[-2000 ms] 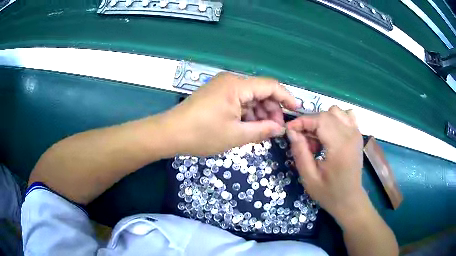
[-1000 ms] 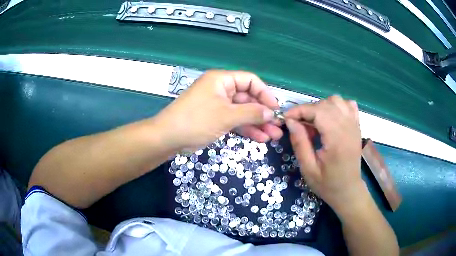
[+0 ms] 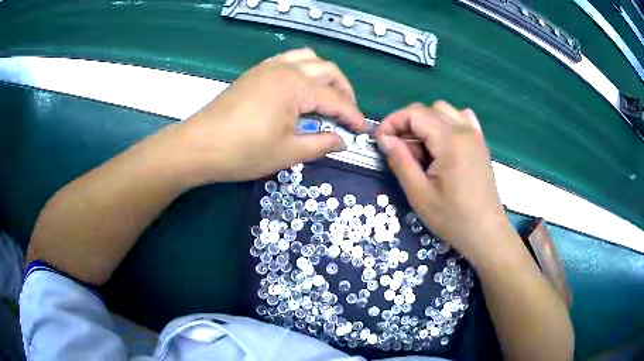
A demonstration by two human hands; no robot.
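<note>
A grey strip housing (image 3: 353,147) lies on the white strip just beyond the tray, partly covered by both hands; pale discs and a blue spot show on it. My left hand (image 3: 272,120) is over its left part, thumb and forefinger apart at the strip, with no held piece visible. My right hand (image 3: 445,169) has thumb and forefinger pinched at the strip's right part; a thin pale sliver, like a pick stick (image 3: 407,140), shows between them. The black tray (image 3: 321,173) nearest my body holds many loose clear and white discs (image 3: 364,229).
Another grey strip housing with pale discs (image 3: 332,22) lies on the green belt beyond my hands. A dark strip (image 3: 526,25) lies at the far right. A reddish-brown block (image 3: 549,257) is partly behind my right forearm. A dark fitting (image 3: 630,106) is at the right edge.
Both hands have moved from above the tray to the strip beyond it, and their fingertips are farther apart. The far strip housing has shifted right. Discs in the tray appear slightly shifted.
</note>
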